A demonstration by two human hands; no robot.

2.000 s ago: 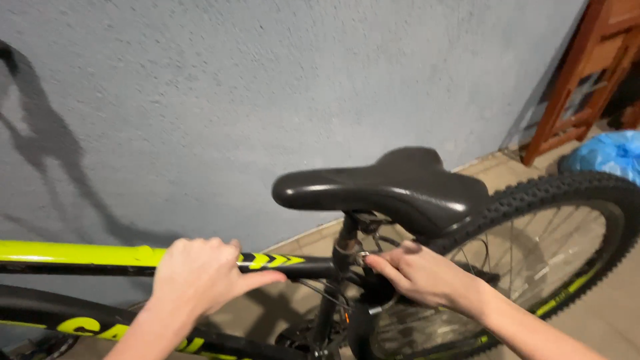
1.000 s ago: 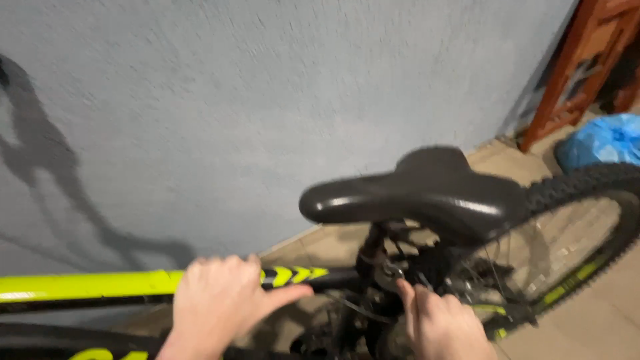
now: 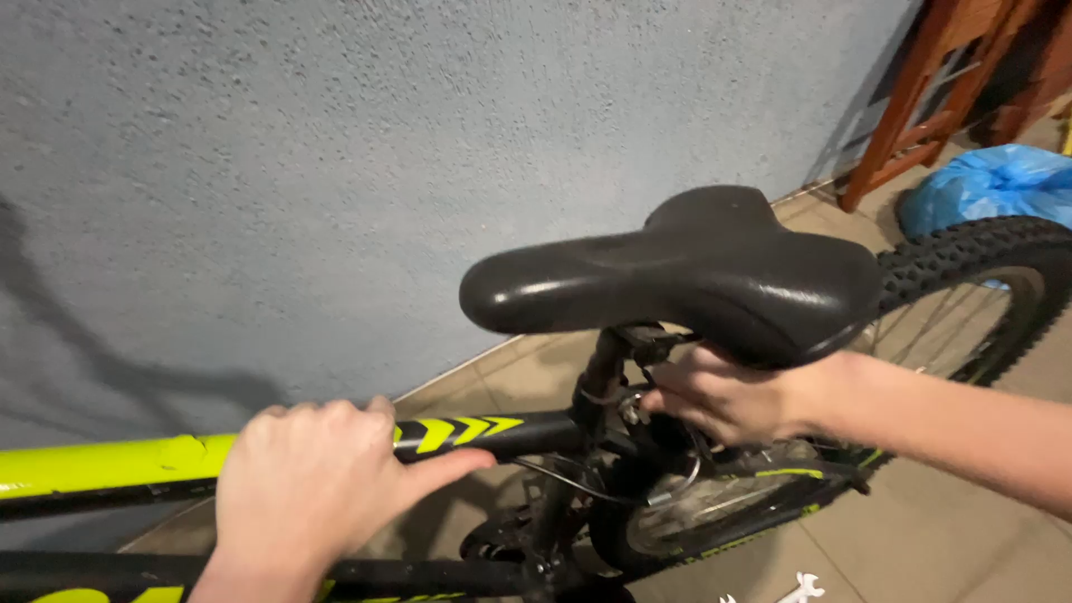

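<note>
My left hand (image 3: 314, 477) is wrapped over the black and yellow-green top tube (image 3: 469, 434) of a bicycle, its thumb stretched toward the seat post. Beneath the rear of the black saddle (image 3: 670, 268), my right hand (image 3: 720, 398) has its fingers at the seat post clamp (image 3: 630, 406), just behind the seat post (image 3: 605, 368). Whether those fingers grip the clamp cannot be made out. Thin cables run below the clamp. The knobby rear tire (image 3: 971, 243) lies to the right, and the dark crank area sits under the frame.
A grey textured wall (image 3: 335, 167) stands behind the bicycle. At the upper right are a reddish wooden folding frame (image 3: 909, 109) and a blue plastic bag (image 3: 988, 188). An open-end wrench (image 3: 806, 588) lies on the tiled floor (image 3: 888, 553) at the bottom, beside another metal tool end.
My right hand has moved from below the clamp, so its forearm now comes in from the right, under the saddle's rear. My left hand stays on the top tube. The view has shifted slightly.
</note>
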